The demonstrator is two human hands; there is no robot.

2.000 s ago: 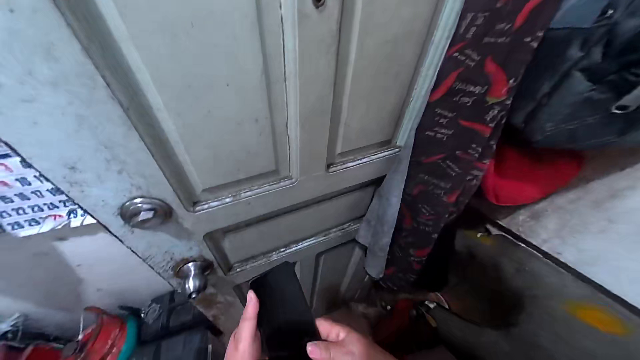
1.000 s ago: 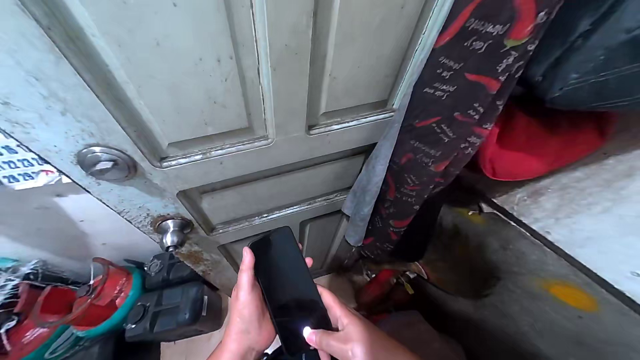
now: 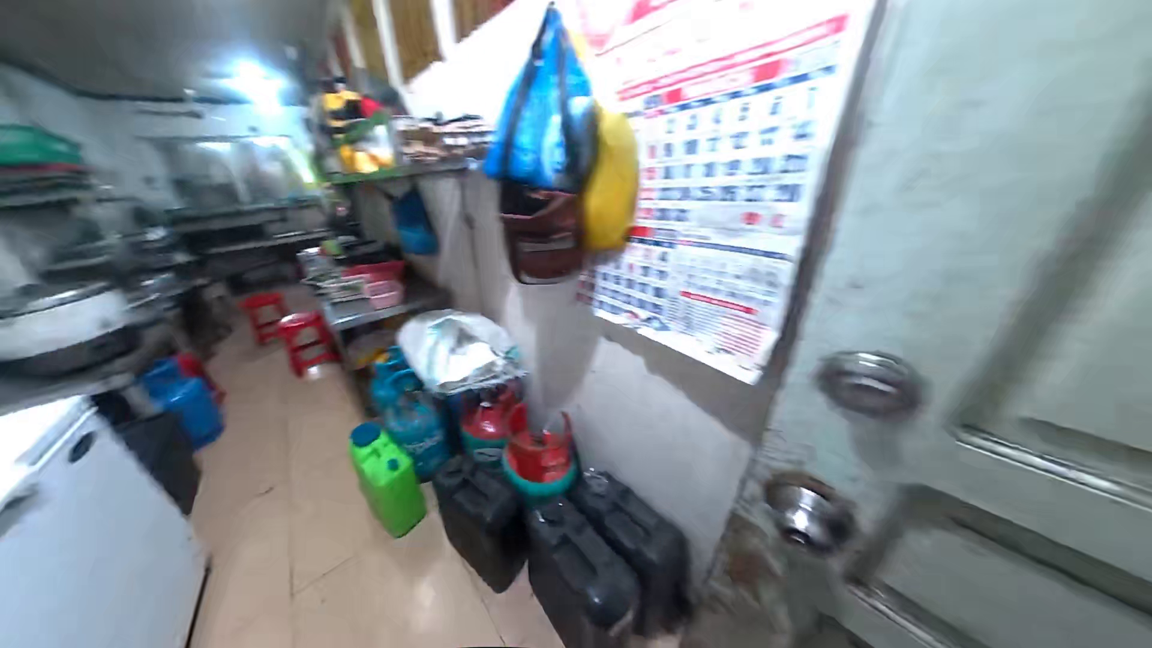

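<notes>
Neither of my hands shows in the head view now, and the phone is out of sight too. At the right stands a worn, pale panelled door with a round metal lock and a metal door knob below it. Beside the door, a wall calendar hangs on the wall. A blue bag, a yellow bag and a dark brown bag hang over its left edge. The picture is blurred in places.
Black jerrycans, a green jerrycan and red and blue gas cylinders stand along the wall. A white chest-like appliance is at the left. A tiled floor runs back to red stools and shelves.
The view has swung left from the door to the long room. My hands and the dark phone, both visible a second ago, have left the view.
</notes>
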